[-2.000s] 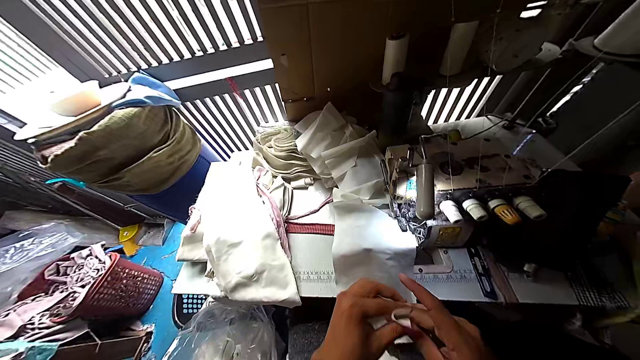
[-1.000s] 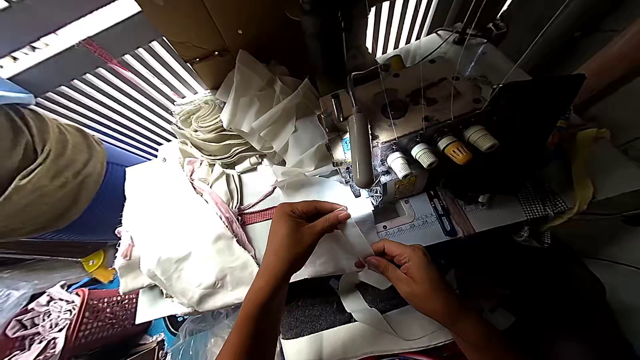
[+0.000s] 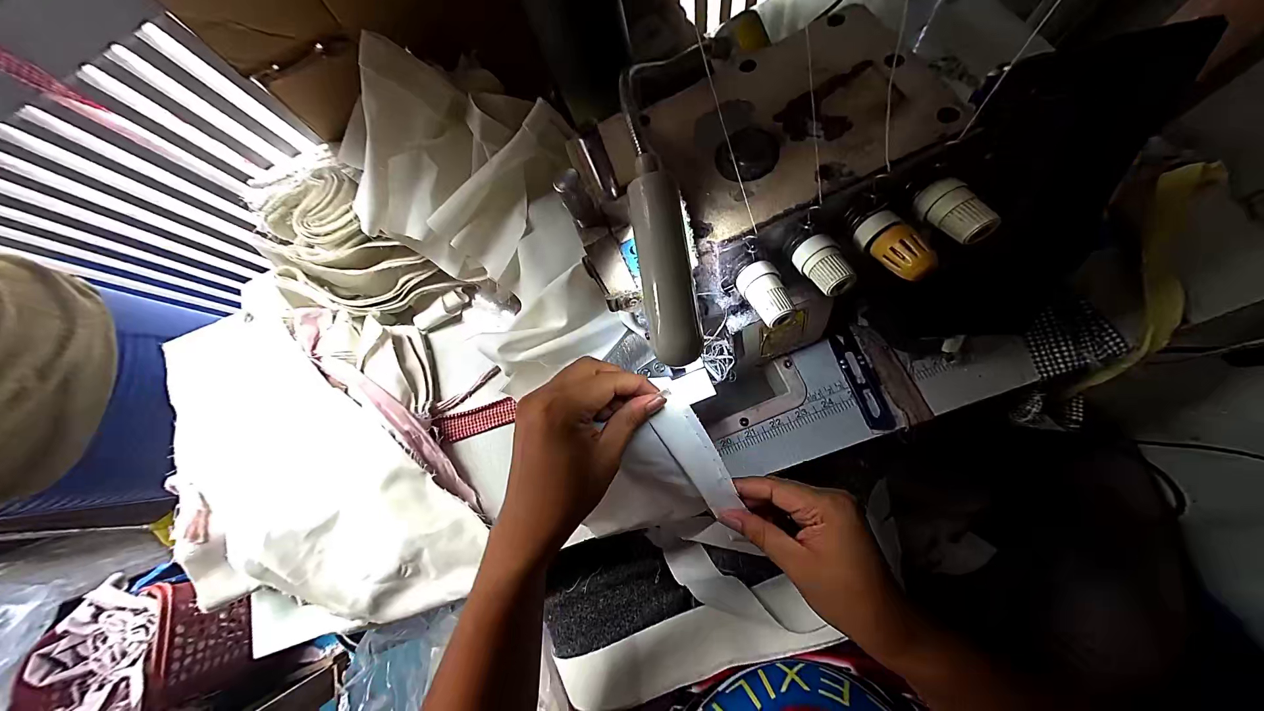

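My left hand point(image 3: 583, 444) pinches the upper end of a white fabric strip point(image 3: 694, 452), close to the needle area of an overlock sewing machine point(image 3: 760, 128). Lower down the same strip, my right hand point(image 3: 805, 528) grips its edge between thumb and fingers. The strip lies taut between both hands, with a line of stitching along it, and its tail curls below over my lap. A lamp point(image 3: 664, 267) lights the needle area, and the presser foot is mostly hidden. White fabric point(image 3: 642, 484) spreads beneath my left hand.
Left of the machine lie crumpled white fabric point(image 3: 444, 168), folded cream cloth point(image 3: 336, 237) and a large white cloth point(image 3: 336, 494). A red basket point(image 3: 202, 632) of scraps stands at lower left. Tension knobs point(image 3: 765, 293) line the machine's front. A small cutter point(image 3: 861, 383) lies on the ruled table edge point(image 3: 790, 425).
My hands were together in front of the table; they are now apart, holding the strip near the needle area. The view has moved closer to the machine.
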